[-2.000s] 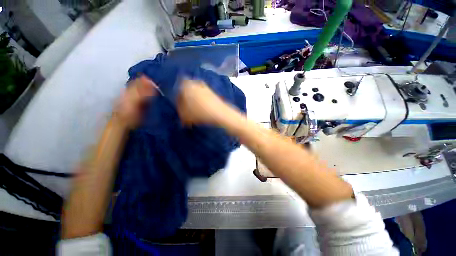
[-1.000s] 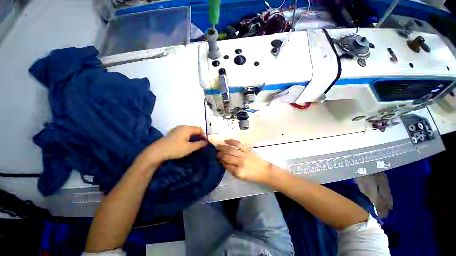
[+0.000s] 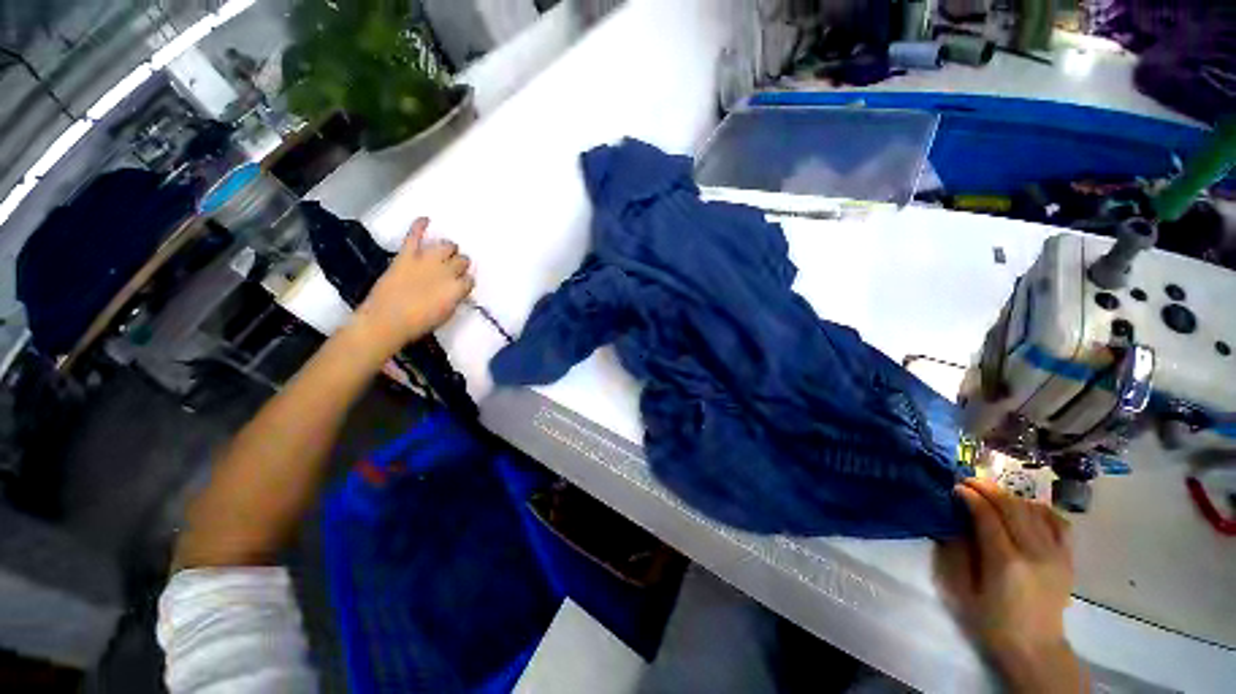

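The crumpled navy garment (image 3: 759, 366) lies across the white table, its right end under the sewing machine's (image 3: 1084, 339) needle area, which is lit. Rows of puckers show near that end. My right hand (image 3: 1010, 556) pinches the garment's edge just in front of the presser foot. My left hand (image 3: 420, 288) is at the table's left end, away from the garment, beside a dark lacy strip (image 3: 346, 258) that hangs over the edge. A thin dark cord (image 3: 491, 323) runs between my left hand and the garment. Whether my left fingers hold anything is unclear.
A clear grey tray (image 3: 827, 149) sits behind the garment. A printed ruler strip (image 3: 705, 529) runs along the front edge. A blue crate (image 3: 434, 556) with dark cloth is below the table. A potted plant (image 3: 366, 68) stands at the back left.
The view has swung left. My left hand has left the garment edge and moved far left to the dark strip. My right hand is now at the garment beside the needle.
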